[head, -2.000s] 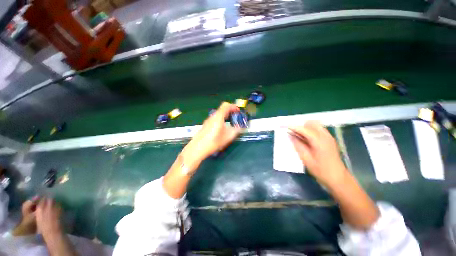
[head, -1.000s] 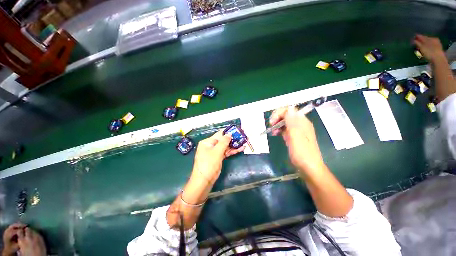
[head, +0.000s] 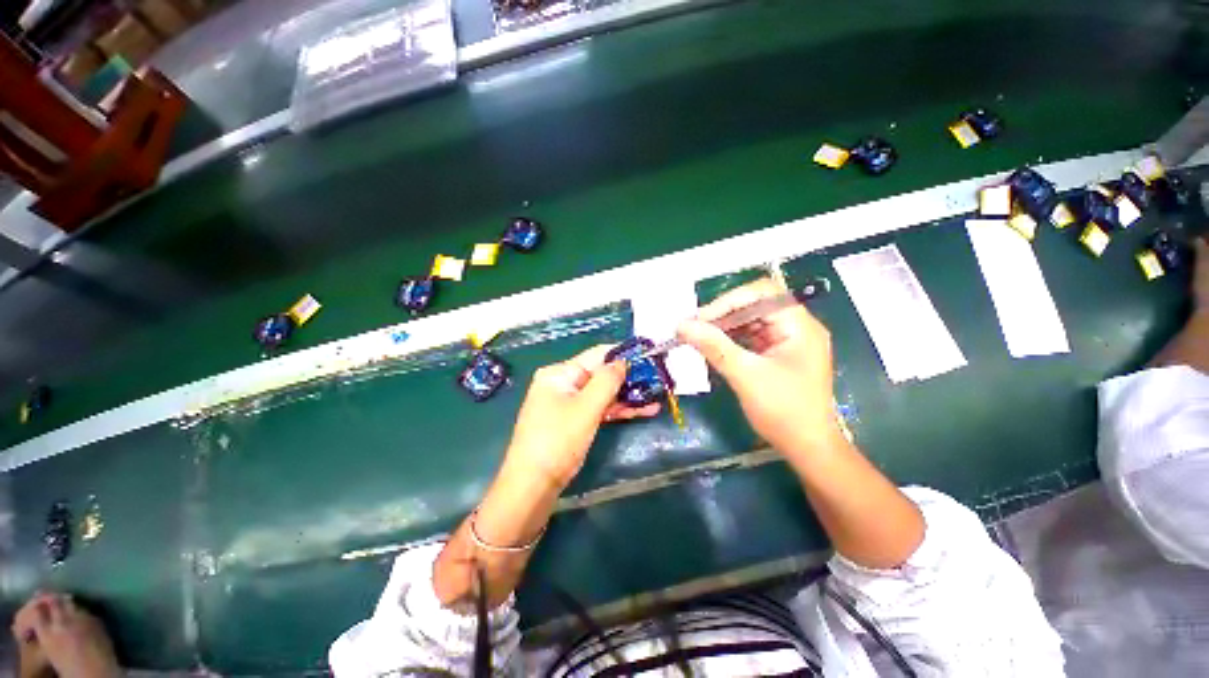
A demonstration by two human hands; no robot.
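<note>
My left hand (head: 564,411) holds a small black device unit (head: 646,376) with blue inside; a yellow tab (head: 676,409) hangs from its lower right edge. My right hand (head: 776,358) holds slim tweezers (head: 756,311), their tip at the upper right of the unit. Whether the tip touches it or holds a piece is too small to tell. A white adhesive sheet (head: 688,371) lies partly hidden behind my right hand. Another black unit (head: 484,375) lies on the bench left of my left hand.
Two white strips (head: 900,314) (head: 1018,289) lie to the right. Several units cluster at far right (head: 1098,208). More units lie on the green belt (head: 663,159) beyond the pale rail (head: 557,301). A person's hands (head: 64,638) show lower left, a white sleeve (head: 1173,444) at right.
My right hand has moved left, bringing the tweezers to the unit in my left hand. The belt units sit slightly further left. The other person's hand at upper right has left the belt.
</note>
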